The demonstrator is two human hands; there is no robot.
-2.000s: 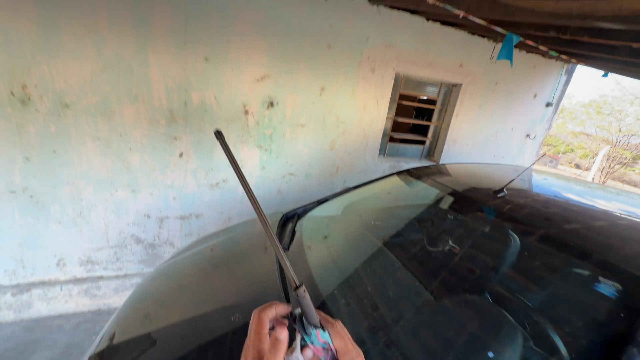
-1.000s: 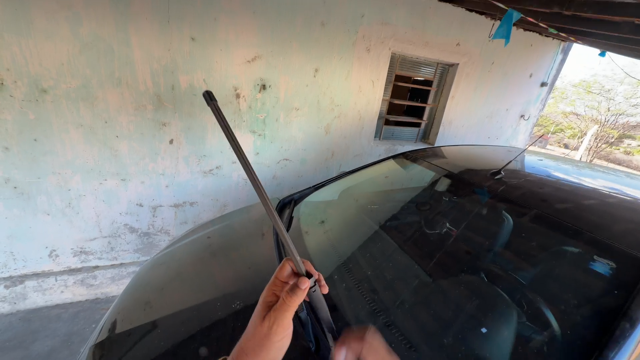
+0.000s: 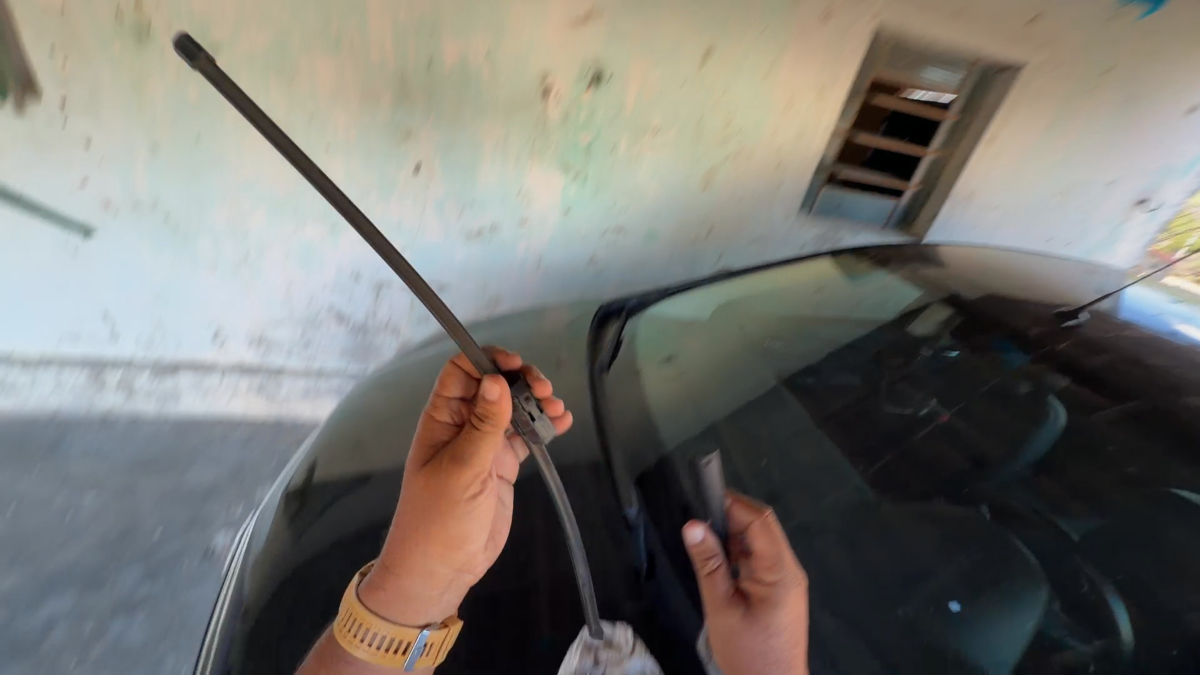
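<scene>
My left hand (image 3: 473, 450), with a yellow watch strap on its wrist, grips a long black wiper blade (image 3: 366, 230) near its middle, beside the connector (image 3: 532, 417). The blade slants from the upper left down to the bottom centre, where its lower end meets a pale crumpled cloth or wrap (image 3: 609, 651). To its right, my right hand (image 3: 750, 581) holds the end of a dark wiper arm (image 3: 712, 483), slightly blurred. The blade's connector and the arm's end are apart. The car's windshield (image 3: 731, 375) lies behind both hands.
The car's dark hood (image 3: 403, 478) spreads below and left of the hands. Behind the car stands a worn pale green wall (image 3: 469, 141) with a slatted window (image 3: 891, 141). A thin antenna (image 3: 1139, 281) rises from the roof at the right.
The wiper blade and the arm's end, close together at my hands earlier, are now apart. My left hand holds the blade to the left; my right hand has closed on the arm.
</scene>
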